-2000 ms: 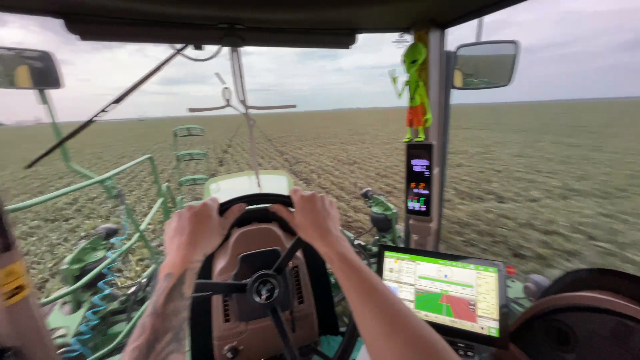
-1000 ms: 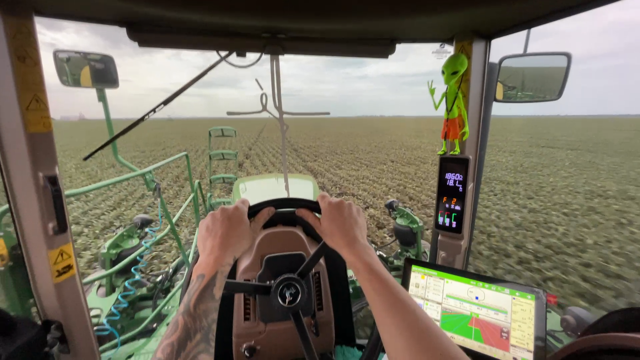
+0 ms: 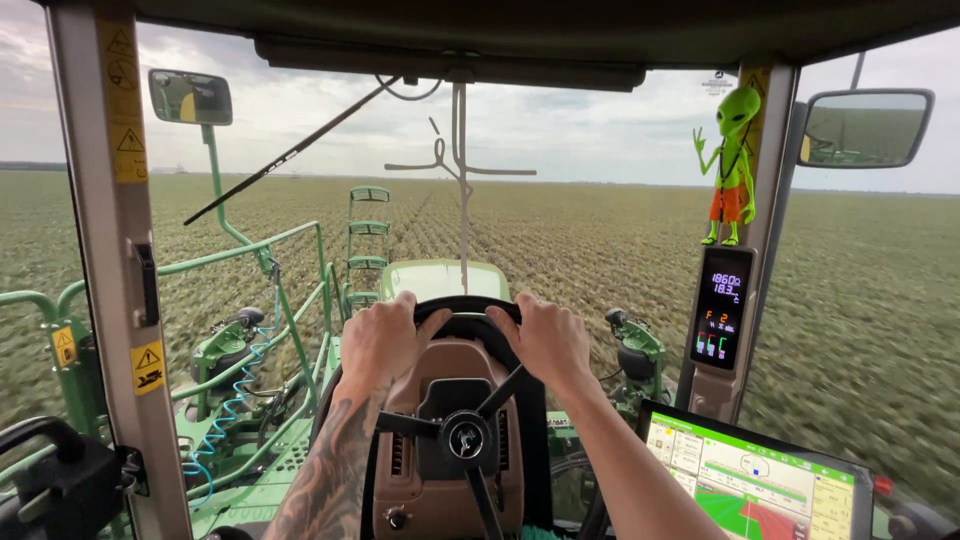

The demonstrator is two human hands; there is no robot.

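Observation:
My left hand (image 3: 384,337) grips the upper left of the black steering wheel (image 3: 466,303), its thumb along the rim. On the upper right of the same rim, my right hand (image 3: 547,334) is closed in the same way. The wheel's hub (image 3: 465,442) bears a leaping-deer emblem, with dark spokes running out over a brown steering column (image 3: 439,360). Below and right of my right forearm, a touchscreen monitor (image 3: 757,480) shows a green and red map. A narrow display (image 3: 722,307) glows on the right cab pillar.
Past the windshield lie the tractor's pale green hood (image 3: 444,279) and a row-crop field (image 3: 585,217). Green railings (image 3: 247,251) and a ladder (image 3: 368,227) stand at left. Mirrors (image 3: 191,97) (image 3: 866,129) hang on both sides. A green alien figure (image 3: 727,165) stands above the pillar display.
Both hands stay on the top of the wheel. The view has shifted since the earliest frame, bringing the left cab pillar fully in.

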